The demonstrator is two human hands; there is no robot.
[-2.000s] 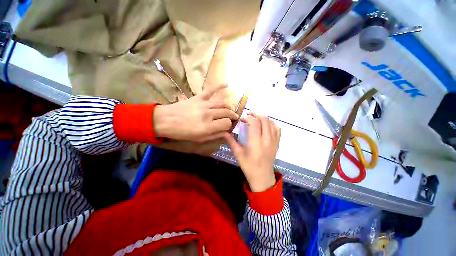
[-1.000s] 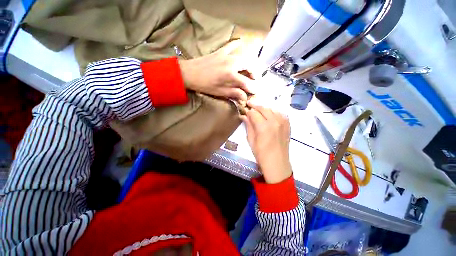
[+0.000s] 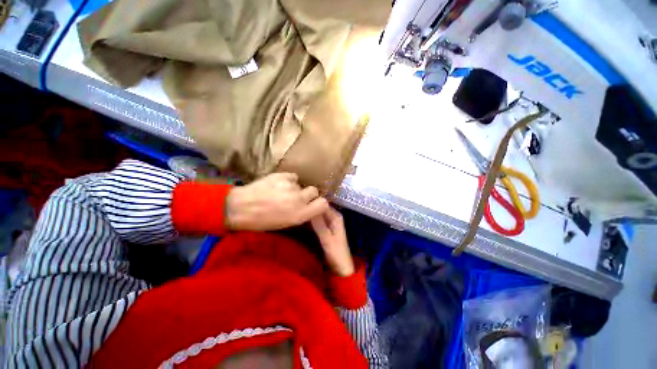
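Observation:
The khaki garment panel (image 3: pixel 216 36) lies bunched on the machine table, with a small white label (image 3: pixel 243 68) on it. A narrow brown binding strip (image 3: pixel 351 155) runs along its right edge, down to the table's front edge. My left hand (image 3: pixel 272 202) pinches the edge there between thumb and fingers. My right hand (image 3: pixel 333 234) is close against its fingertips, below the table edge; whether it grips the cloth is hidden. The white sewing machine's needle area (image 3: pixel 418 54) is up and right of the cloth, which lies beside it.
Scissors (image 3: pixel 513 200) with red and yellow handles lie right of the hands. A loose brown strip (image 3: pixel 491 173) crosses them and hangs over the edge. A black pad (image 3: pixel 480 95) is near the needle. A clear bag (image 3: pixel 508 328) and dark cloth (image 3: pixel 421 292) are below the table.
Both hands have moved down to the table's front edge. The cloth edge bunched under them a second ago now lies flatter, with its strip and the white label in view.

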